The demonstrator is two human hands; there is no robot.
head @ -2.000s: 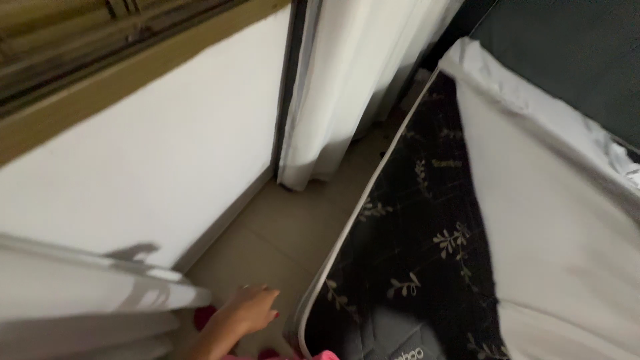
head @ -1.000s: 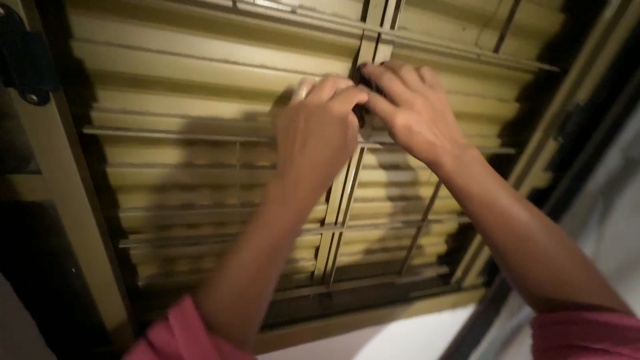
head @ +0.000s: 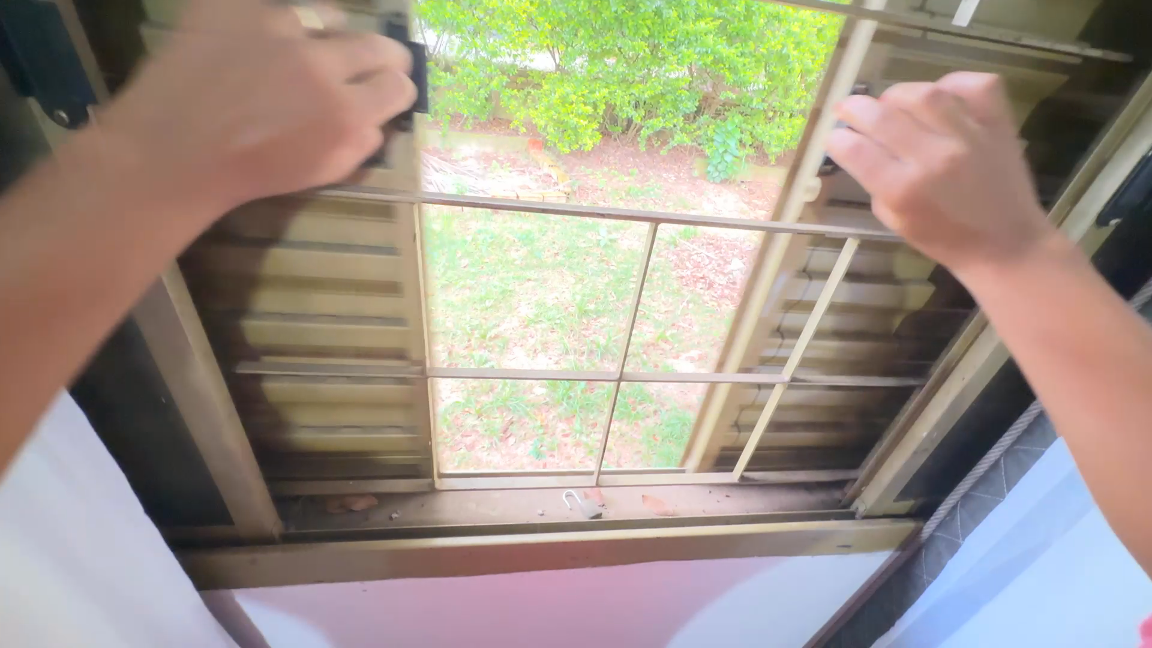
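Note:
Two louvred shutter panels stand apart behind a metal window grille (head: 540,209). My left hand (head: 261,99), blurred, has its fingers curled at a black fitting on the inner edge of the left shutter panel (head: 333,333). My right hand (head: 936,162) grips a small dark fitting at the inner edge of the right shutter panel (head: 837,324). Between the panels a garden with grass and a green bush shows in daylight. A small unlocked padlock (head: 583,506) lies on the window sill (head: 450,508), below the grille.
Dry leaves (head: 351,503) lie on the sill. The window frame (head: 540,551) runs along the bottom, with a white wall under it. White curtains hang at the lower left (head: 81,540) and lower right (head: 1035,549). A twisted cord (head: 981,468) edges a dark surface at right.
One second ago both hands were together at the middle, where the shutter panels met. Now the hands are far apart, the shutters have parted, and daylight comes through.

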